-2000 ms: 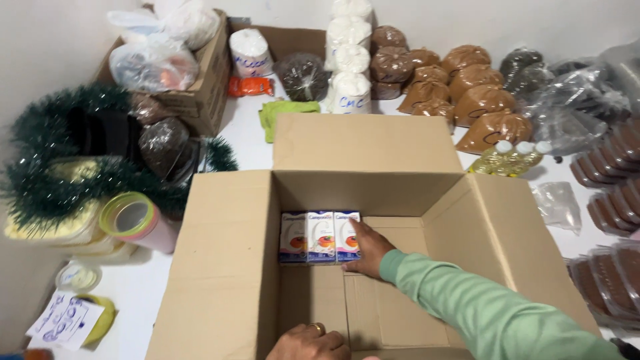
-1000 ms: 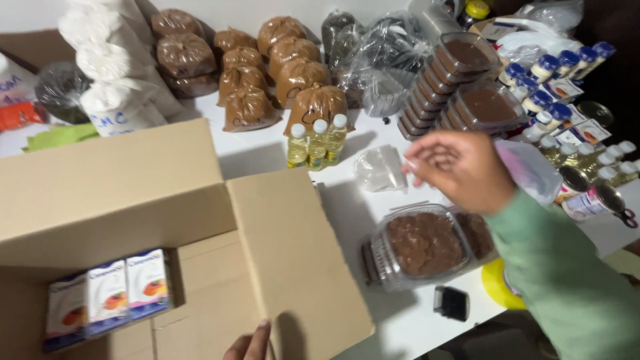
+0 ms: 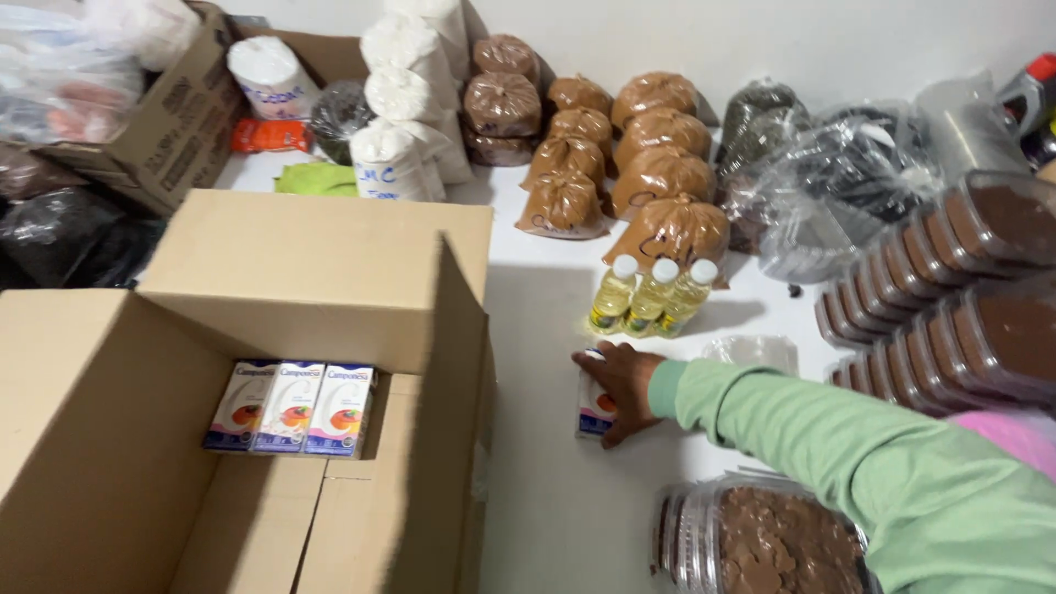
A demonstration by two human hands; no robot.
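My right hand (image 3: 627, 392), in a light green sleeve, grips a small carton (image 3: 592, 408) over the white table, just right of the open cardboard box (image 3: 313, 313). Three like cartons (image 3: 289, 410), white and dark blue with a picture of food, stand side by side against the inner far wall of that box. Close beyond my right hand are three small bottles of yellow oil (image 3: 652, 299) with white caps. A clear plastic bag (image 3: 752, 353) lies partly behind my sleeve. My left hand is out of view.
Tied bags of brown powder (image 3: 668, 177) and white bags (image 3: 396, 157) line the back. Stacked tubs of chocolate (image 3: 932, 256) stand right; another stack (image 3: 784, 536) is at the lower right. A second cardboard box (image 3: 177, 124) sits back left. The near box's right flap (image 3: 437, 429) stands up.
My right hand, seen empty above the table one second ago, now holds a carton beside the box. My left hand has gone out of view. The view has swung right, then partly back.
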